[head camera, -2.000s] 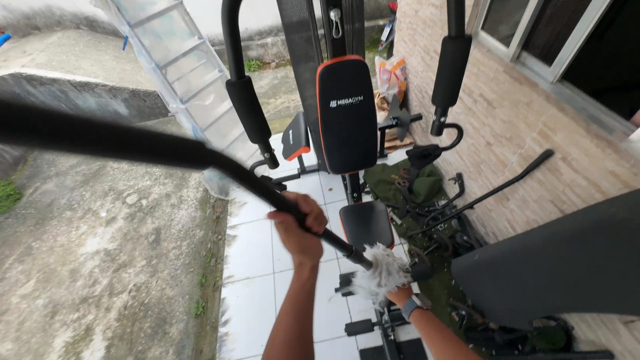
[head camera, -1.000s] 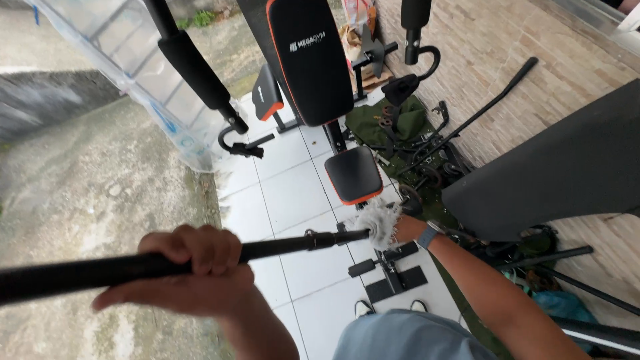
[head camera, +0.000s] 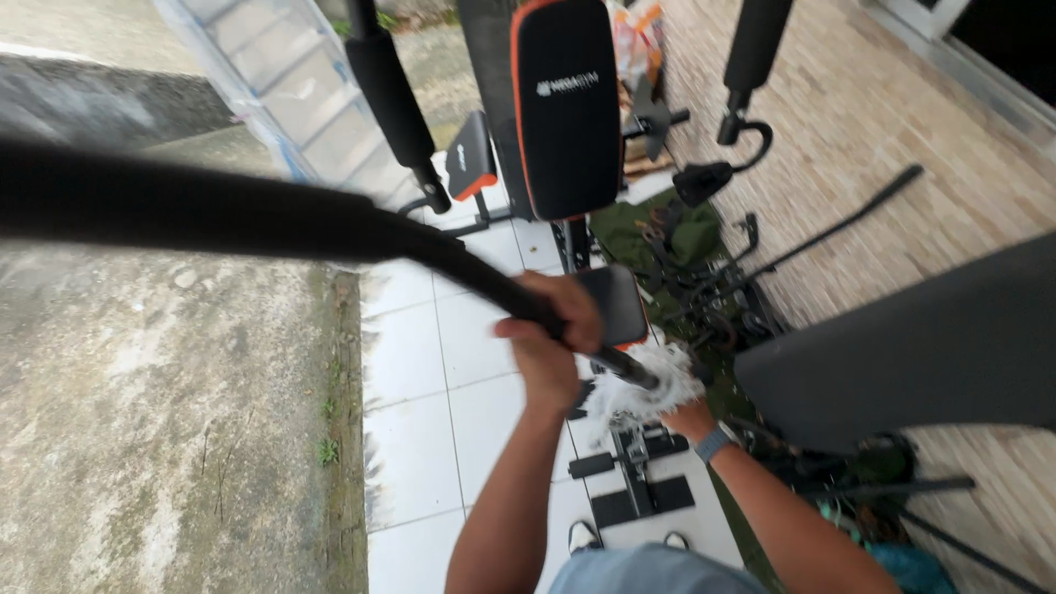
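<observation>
A black metal bar with a foam-covered end (head camera: 462, 268) runs from the left edge down to the middle. My left hand (head camera: 549, 326) is closed around its thinner part. At the bar's lower end is a white, shaggy cloth (head camera: 639, 392), blurred. My right hand (head camera: 689, 417) is at the cloth's lower right, its fingers mostly hidden behind it; a grey watch is on that wrist. Beyond stands a home gym with a black, orange-edged backrest (head camera: 568, 107) and a matching seat (head camera: 615, 305) partly behind my left hand.
Foam-covered gym arms hang at the upper left (head camera: 396, 107) and upper right (head camera: 755, 49). A dark curved panel (head camera: 899, 346) juts in from the right. Black metal parts lie on a green cloth (head camera: 701, 239). A plastic-wrapped ladder-like frame (head camera: 289, 74) stands behind; my feet are on white tiles (head camera: 412, 421).
My left hand has moved along the bar toward the cloth since one second ago. The bar's near end has swung upward in view. The cloth stays at the bar's far end, by my right hand.
</observation>
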